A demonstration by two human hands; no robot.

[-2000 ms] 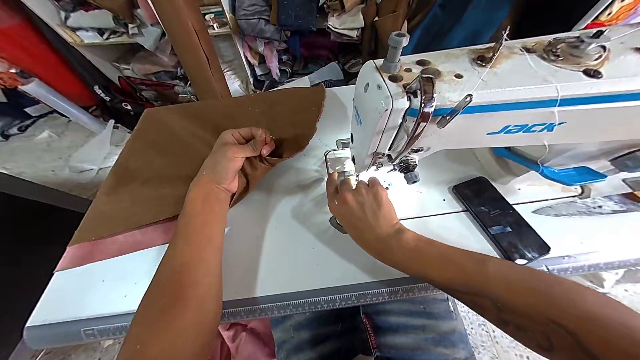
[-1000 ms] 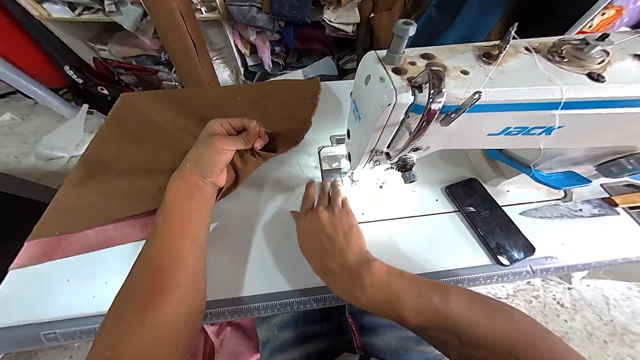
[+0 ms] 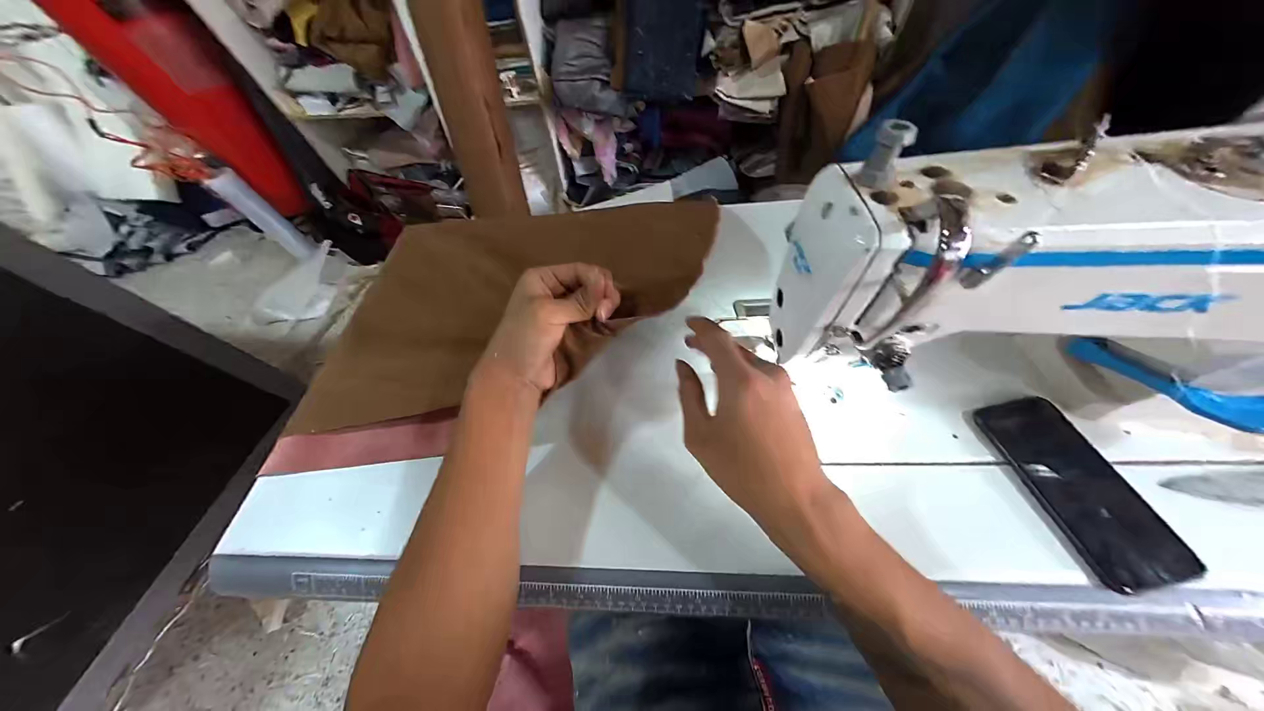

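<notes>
My left hand (image 3: 553,321) is closed on the gathered edge of a brown fabric piece (image 3: 434,306), which lies over a pink fabric (image 3: 360,446) at the table's left. My right hand (image 3: 746,410) is raised a little left of the needle area, its fingers apart and nothing seen in them. Just beyond its fingertips is the metal plate (image 3: 752,308) beside the needle of a white Jack sewing machine (image 3: 1116,286). The lamp glare partly hides the presser foot.
A black smartphone (image 3: 1086,494) lies on the white sewing table (image 3: 652,523), right of my right forearm. A ruler tape (image 3: 691,597) runs along the front edge. Shelves with folded cloth (image 3: 671,59) and a brown post (image 3: 472,109) stand behind.
My right hand has moved left, away from the needle area, and its fingers have spread. My left hand still holds the brown fabric. The view has shifted.
</notes>
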